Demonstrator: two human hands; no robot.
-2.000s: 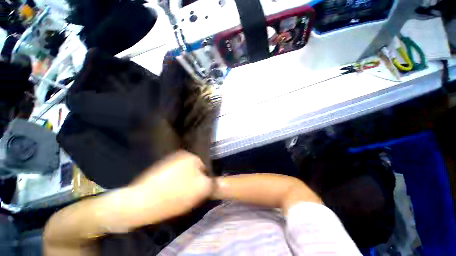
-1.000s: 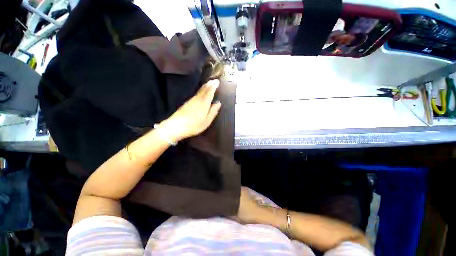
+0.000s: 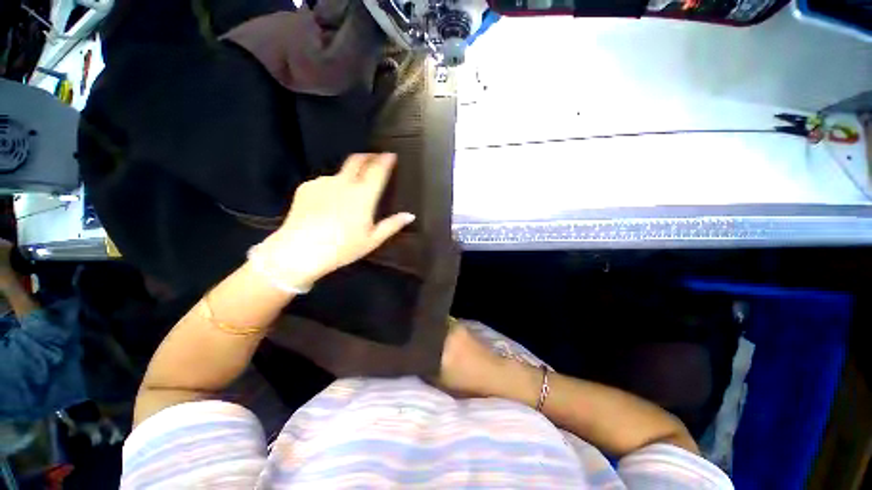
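The black garment body (image 3: 210, 163) lies heaped left of the needle. Its brown band (image 3: 439, 191) runs from the presser foot (image 3: 441, 77) toward my lap. Ridged brown rib knit (image 3: 408, 120) lies beside the band. A rounded reddish-brown flap (image 3: 301, 53) rests on the black cloth. My left hand (image 3: 344, 211) lies on the garment near the band, fingers spread, holding nothing that I can see. My right hand (image 3: 457, 359) is at the band's lower end by my lap; its fingers are hidden under the cloth.
The white machine table's ruler-marked edge (image 3: 612, 230) runs to the right. Dark snips (image 3: 801, 126) lie at the far right. A red-cased phone (image 3: 631, 8) is at the top edge. A blue crate (image 3: 798, 383) stands below right. Another person's sleeve (image 3: 38, 349) shows at the left.
My left hand has moved down and away from the needle, from the band's edge. The view has shifted, so the phone sits mostly out of the top. My right hand stays low by the lap.
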